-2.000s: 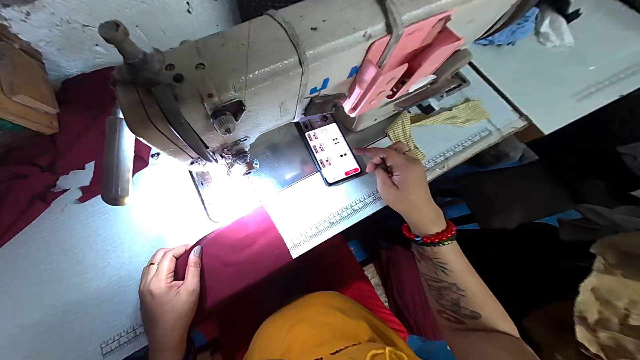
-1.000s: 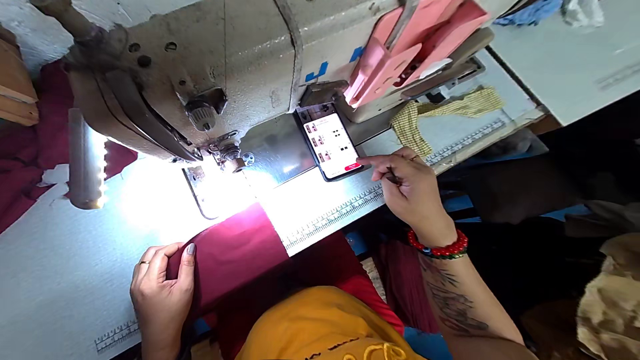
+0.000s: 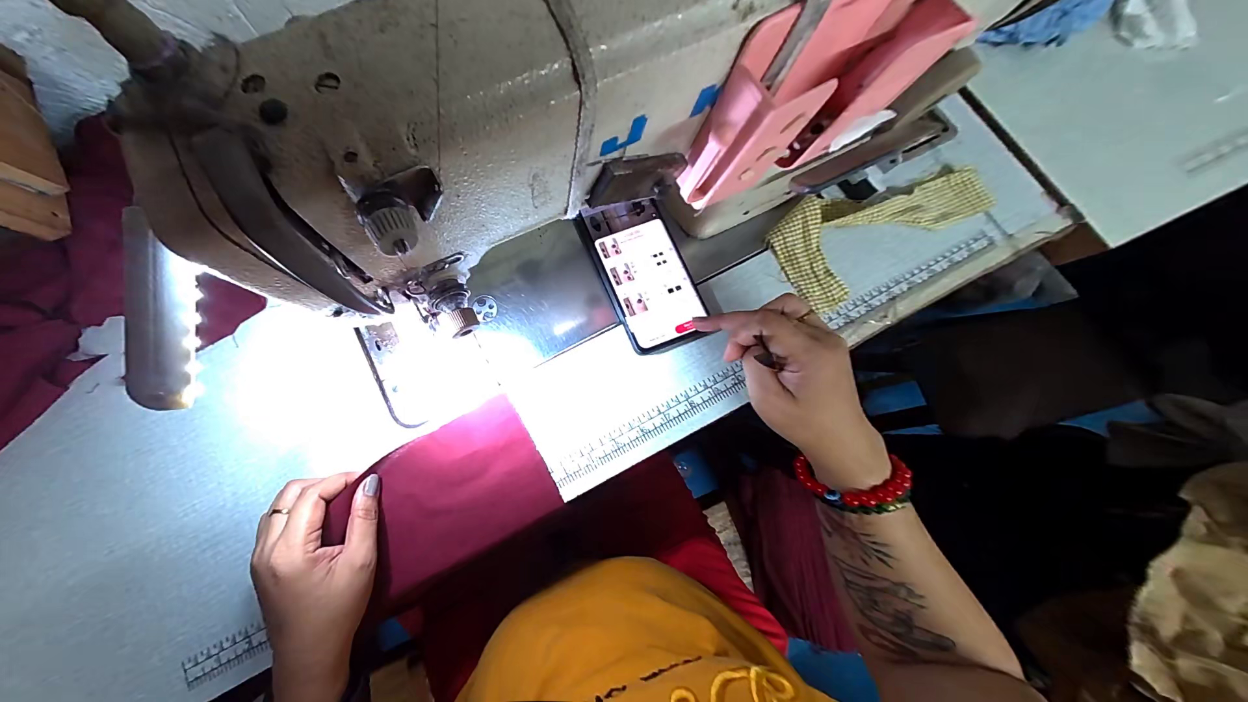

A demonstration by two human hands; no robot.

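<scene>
My left hand [image 3: 317, 556] rests on the left edge of a maroon cloth [image 3: 463, 492], thumb on top and fingers bent at its border. The cloth lies on the sewing table and hangs over its front edge. Its far end reaches toward the brightly lit needle area of an industrial sewing machine [image 3: 390, 127]; glare hides the needle. A smartphone [image 3: 648, 278] with a lit screen lies on the machine bed, right of the needle area. My right hand [image 3: 795, 375] has its index fingertip at the phone's lower right edge, the other fingers curled; it does not grip the phone.
An LED lamp [image 3: 161, 312] shines beside the machine head. A pink plastic holder [image 3: 780, 107] is fixed to the machine arm. Yellow checked cloth [image 3: 877, 219] lies right of the phone. Printed ruler strips [image 3: 653, 419] run along the table's front edge. More maroon fabric [image 3: 63, 283] is bunched at left.
My right index finger has moved left, from beside the phone onto its lower right edge. My left hand stays on the maroon cloth.
</scene>
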